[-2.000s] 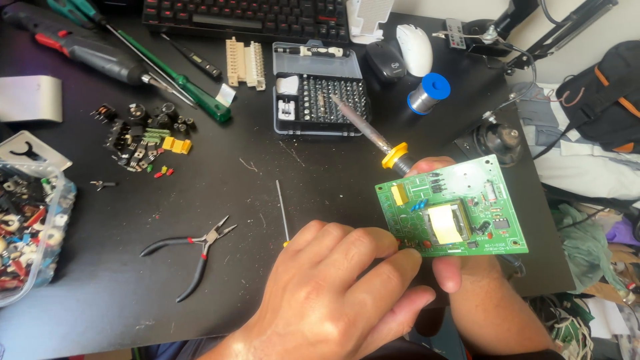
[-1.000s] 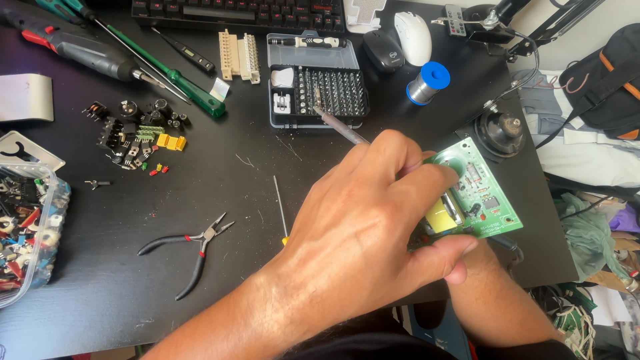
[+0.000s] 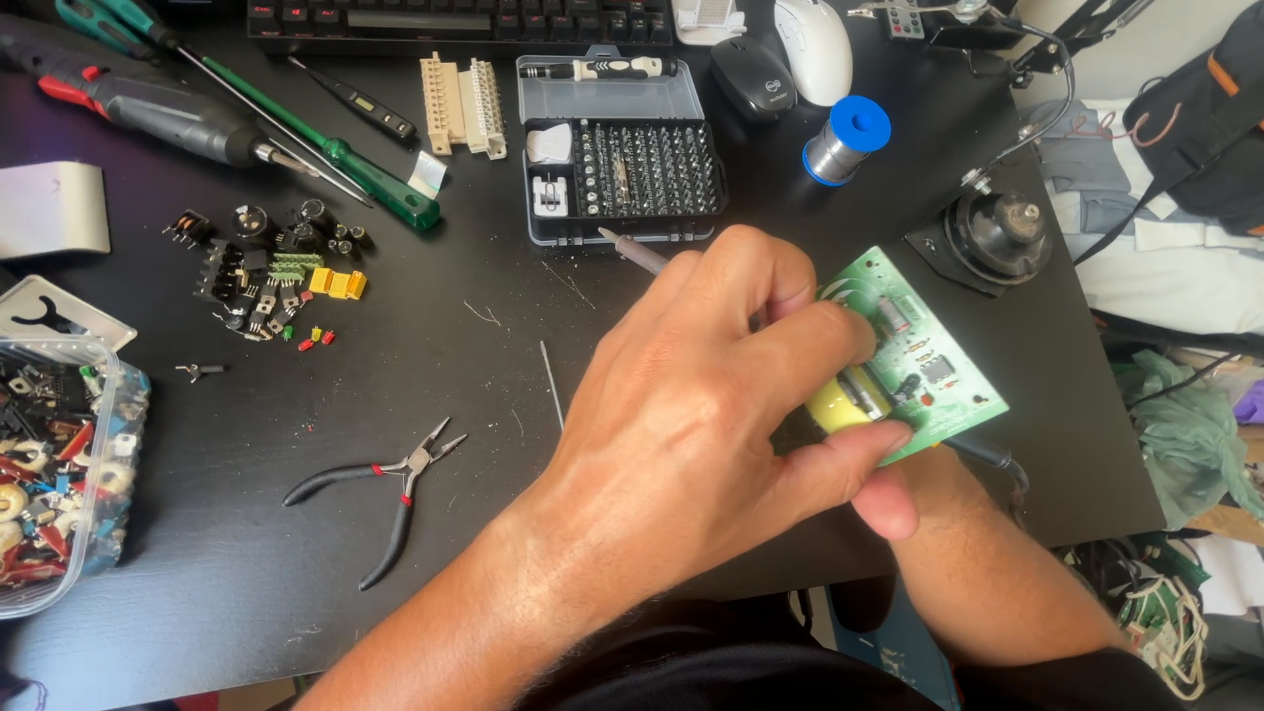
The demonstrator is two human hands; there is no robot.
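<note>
My left hand (image 3: 691, 395) reaches across from the lower left, its fingers and thumb gripping a green circuit board (image 3: 953, 395) around the yellow-wrapped transformer (image 3: 849, 400). Behind the board, mostly hidden, is my right hand (image 3: 894, 504). A soldering iron's tip (image 3: 632, 249) sticks out beyond my left knuckles; its handle is hidden, and a dark cable comes out near my right wrist. Needle-nose pliers (image 3: 420, 462) with black handles lie spread on the dark desk, left of my hands. The thin shaft of a small screwdriver (image 3: 551, 383) shows beside my left hand.
Loose electronic components (image 3: 281, 262) lie at the left, above a clear plastic tub (image 3: 109, 474) of parts. Beyond my hands are a bit set (image 3: 627, 168), a solder spool (image 3: 846, 140) and two mice. A round-based stand (image 3: 997, 237) stands near the desk's right edge.
My left hand has moved up and right, from the board's lower left edge to over its transformer. The board has turned, and the soldering iron's yellow collar is now hidden.
</note>
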